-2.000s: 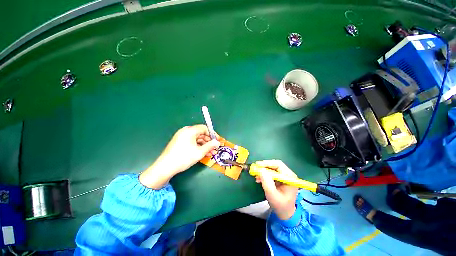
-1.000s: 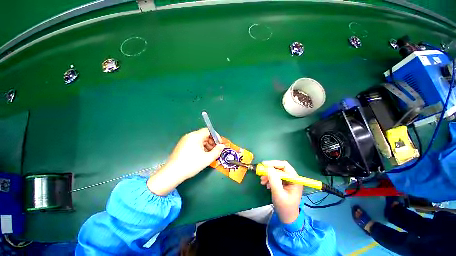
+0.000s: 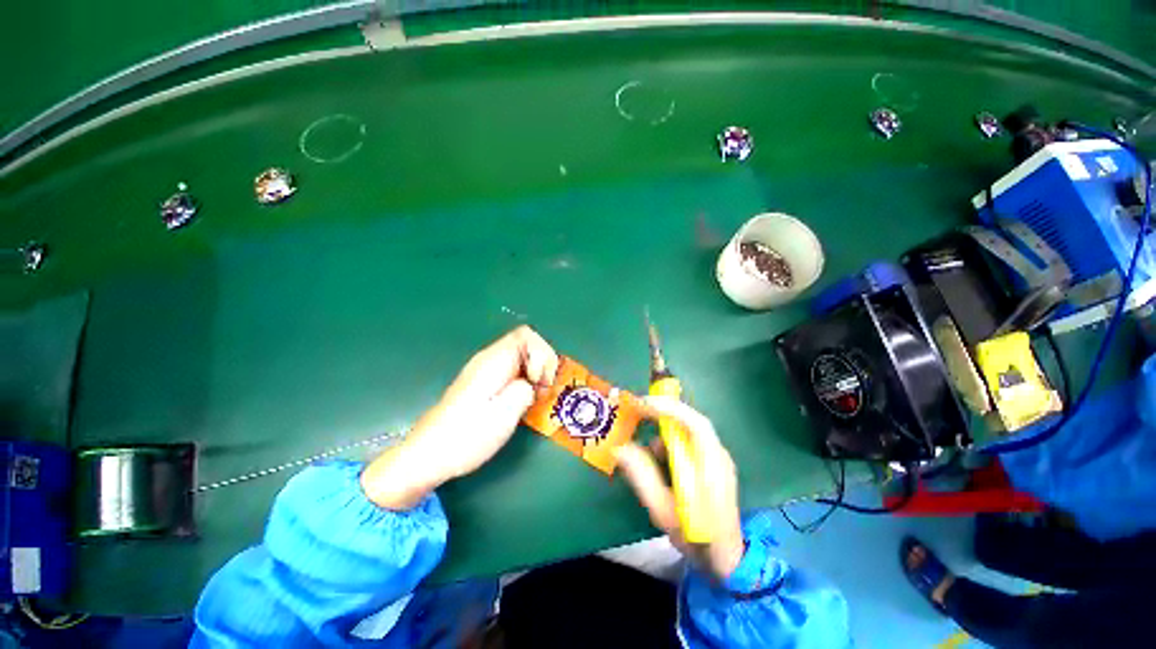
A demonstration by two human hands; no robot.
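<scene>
The orange soldering fixture (image 3: 546,427) lies on the green mat in front of me, turned at an angle. A round silvery-purple part (image 3: 584,413) sits in its centre. My left hand (image 3: 472,403) has its fingertips at the fixture's upper left corner; the tweezers do not show clearly. My right hand (image 3: 697,482) holds the yellow soldering iron (image 3: 682,463), its metal tip pointing away from me, off the part. The right fingers are by the fixture's right edge. Solder wire (image 3: 298,458) runs from the spool (image 3: 131,489) towards my left wrist.
A white pot (image 3: 771,261) with brownish bits stands at the right. Beyond it are a black fan (image 3: 837,379), a yellow block (image 3: 1018,380) and a blue soldering station (image 3: 1067,216). Round parts, one here (image 3: 734,143), lie along the belt (image 3: 482,108). Another person's blue sleeve (image 3: 1100,437) is at far right.
The iron has left the part and swung upright, tip pointing away. My right fingers have come to the fixture's edge. The pale tweezers no longer stick up from my left hand.
</scene>
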